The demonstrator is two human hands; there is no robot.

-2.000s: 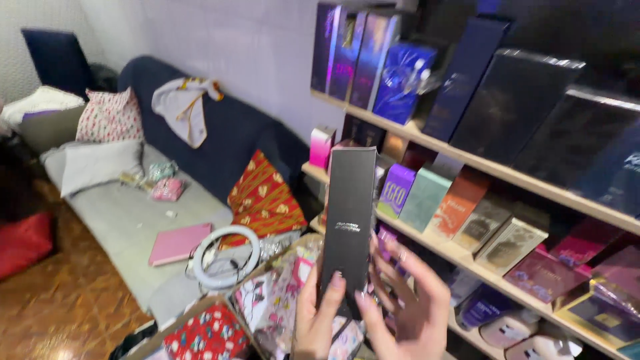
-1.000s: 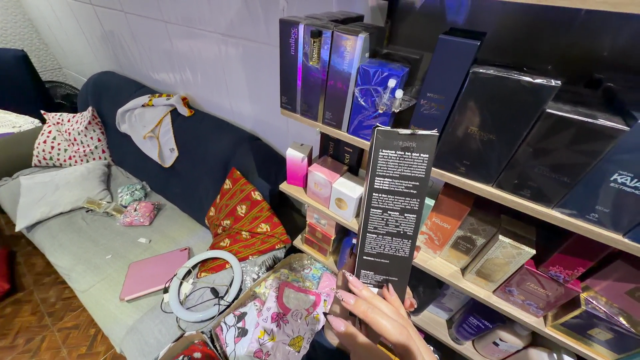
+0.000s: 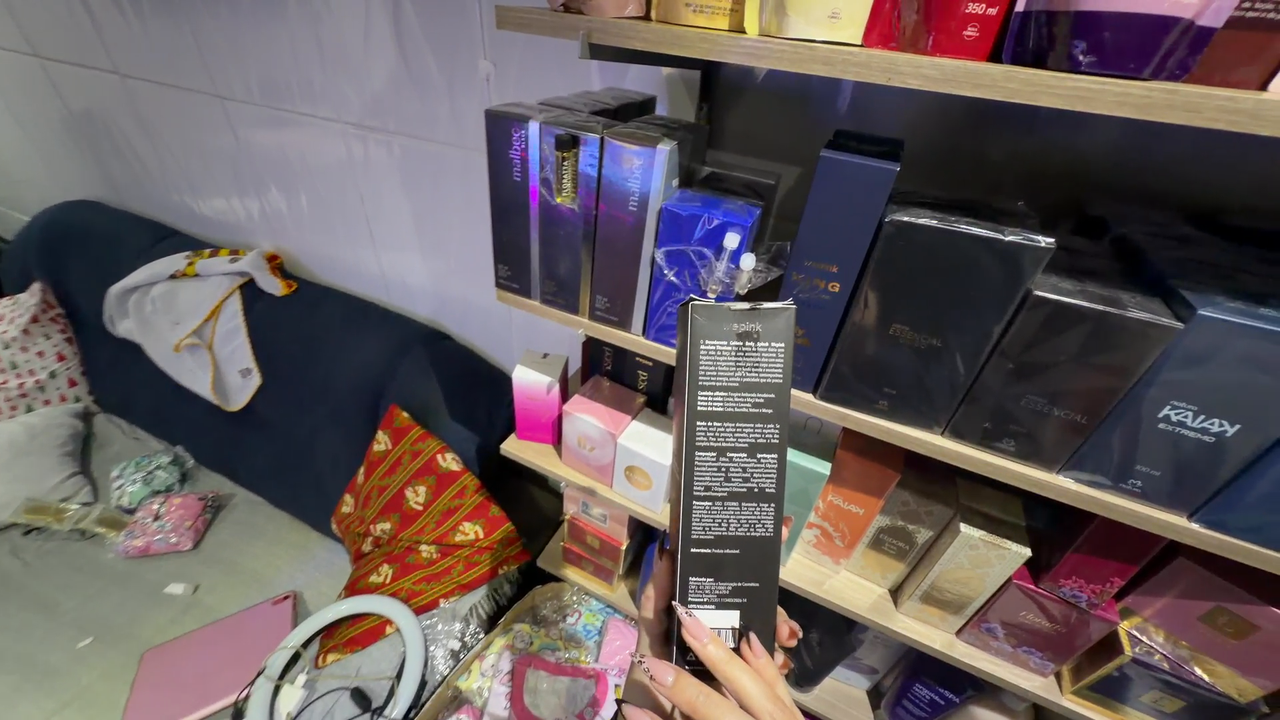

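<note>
A tall black Wepink body splash box [image 3: 735,450] stands upright before me, its back panel of white print and a barcode facing me. My left hand [image 3: 655,600] is mostly hidden behind it, with a blurred part at the left edge and fingertips showing past the right edge. Across the lower front of the box lie the fingers of my right hand [image 3: 725,665], spread, with long decorated nails; its palm is below the view. Behind the box's upper end are a blue wrapped box [image 3: 700,260] and a tall navy box [image 3: 845,260] on the shelf.
Wooden shelves [image 3: 900,70] at the right carry many boxed perfumes. At the left, a dark blue sofa [image 3: 330,350] holds a red patterned cushion [image 3: 420,530], a white cloth [image 3: 190,320] and a pink flat case [image 3: 210,660]. A white ring light [image 3: 415,640] stands beside a carton of bagged clothes [image 3: 560,680].
The black box has turned from its plain face with small lettering to its text-covered back. My hands have shifted around its lower end. The view has swung toward the shelves.
</note>
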